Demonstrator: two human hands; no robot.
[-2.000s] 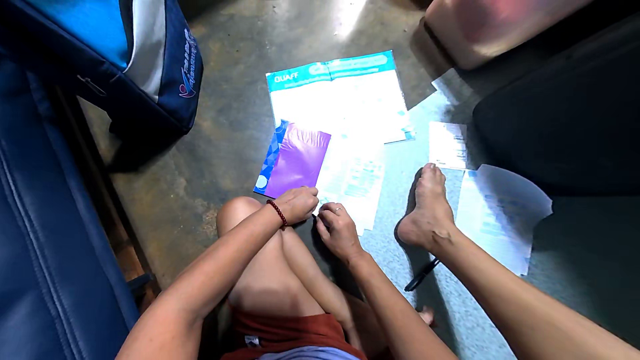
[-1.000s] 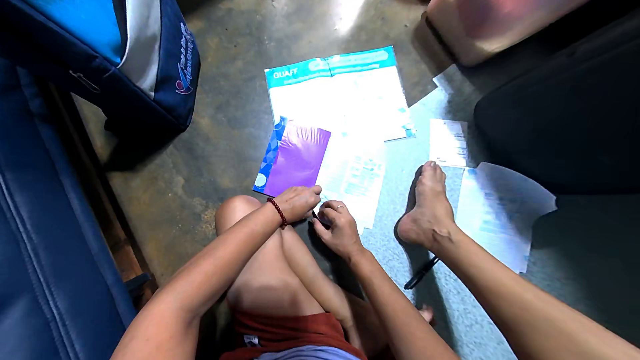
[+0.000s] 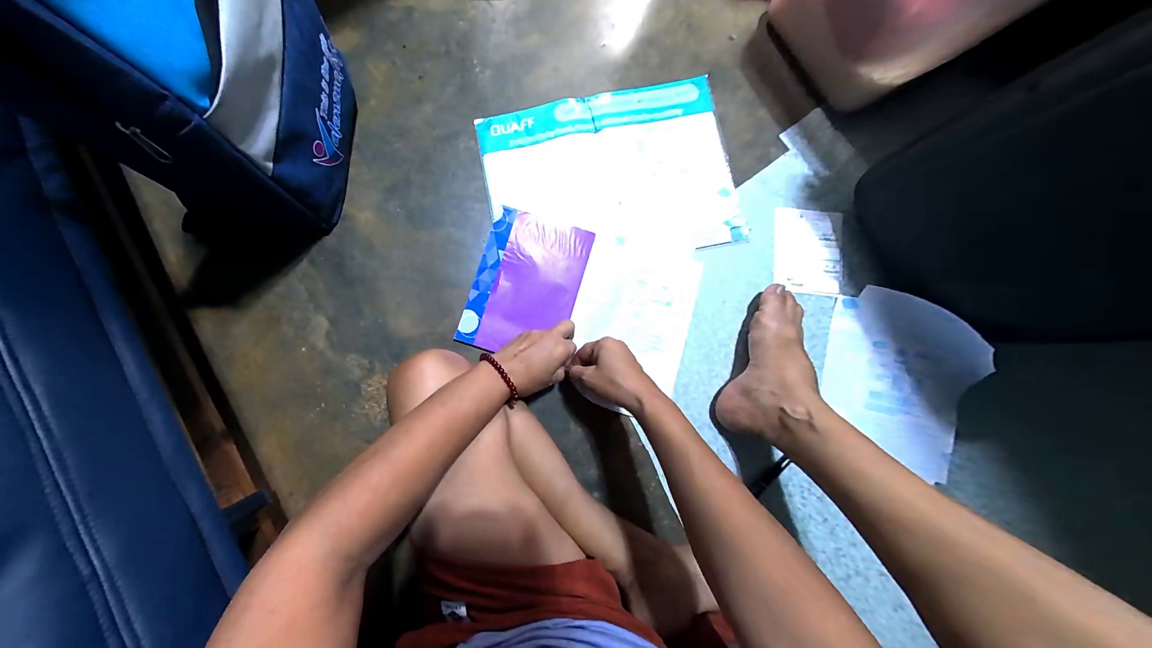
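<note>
My left hand (image 3: 537, 360), with a dark red bead bracelet at the wrist, has its fingers closed at the lower left corner of a white paper sheet (image 3: 643, 301). Just right of it, my right hand (image 3: 610, 373) pinches the sheet's near edge; the fingertips of both hands nearly meet. A purple and blue booklet or folder (image 3: 540, 279) lies left of the sheet, its lower corner close to my left hand. Beyond lies a teal and white printed plastic envelope (image 3: 612, 171), which the booklet and sheet partly overlap. Glare washes out much of the white paper.
Printed papers (image 3: 891, 378) and a smaller slip (image 3: 808, 250) lie right, near a bare foot (image 3: 774, 369). A dark pen-like object (image 3: 769, 477) is beneath that leg. A navy bag (image 3: 306, 117) stands left beside a blue padded seat (image 3: 81, 387). Dark furniture (image 3: 1017, 198) borders the right.
My right hand has moved a little forward, up to the fingertips of my left hand. My left hand has stayed almost in place, and the booklet and envelope lie as before.
</note>
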